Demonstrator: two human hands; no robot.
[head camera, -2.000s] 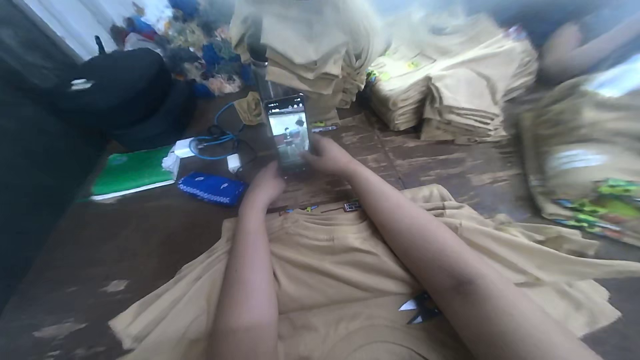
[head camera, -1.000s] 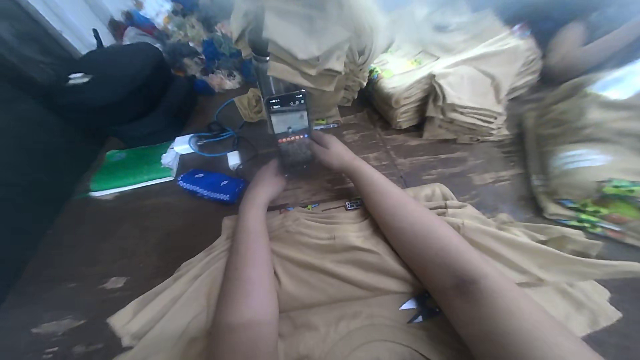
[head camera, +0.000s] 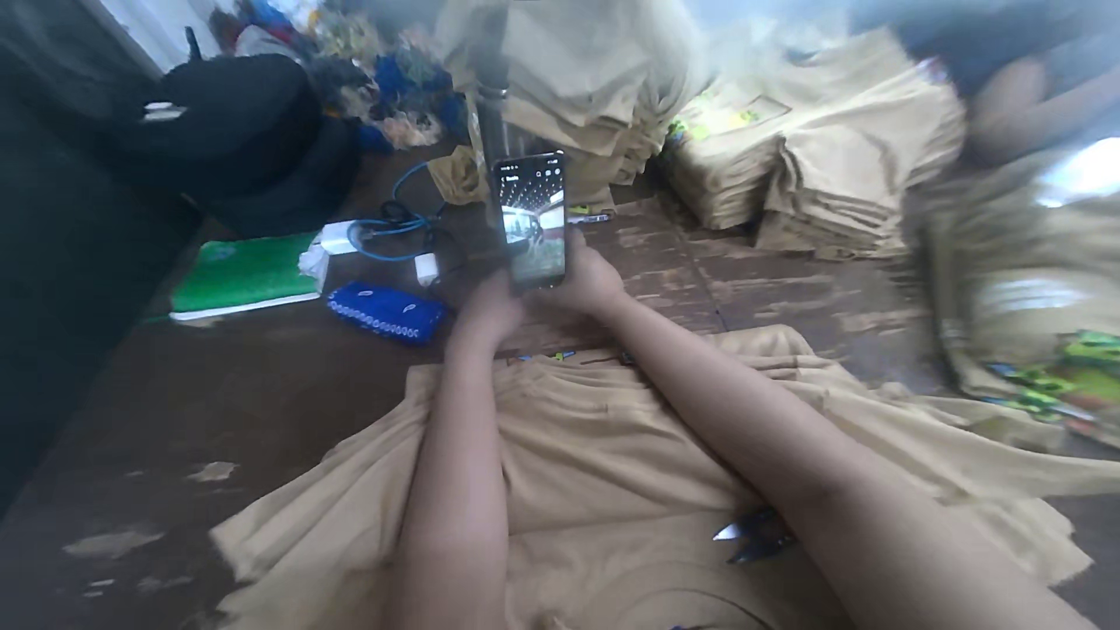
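A smartphone (head camera: 532, 219) with a lit screen stands upright at the middle of the view. My right hand (head camera: 591, 278) grips its lower right edge. At its lower left is my left hand (head camera: 490, 311), blurred, its fingers partly hidden, so its grip cannot be told. Beneath my forearms a pile of tan shirts (head camera: 569, 472) lies spread on the worn wooden table. Small scissors or thread snips (head camera: 752, 534) rest on the shirts beside my right forearm, their handles partly hidden.
A blue patterned pouch (head camera: 385, 312), a green notebook (head camera: 249, 273) and a white charger with blue cable (head camera: 341, 237) lie to the left. Folded tan shirts (head camera: 831, 166) are stacked behind. A black bag (head camera: 236, 131) stands back left. Another person's arm (head camera: 1041, 105) shows at back right.
The picture on the phone's screen has changed. Both hands stay at the phone's lower part, with no plain move.
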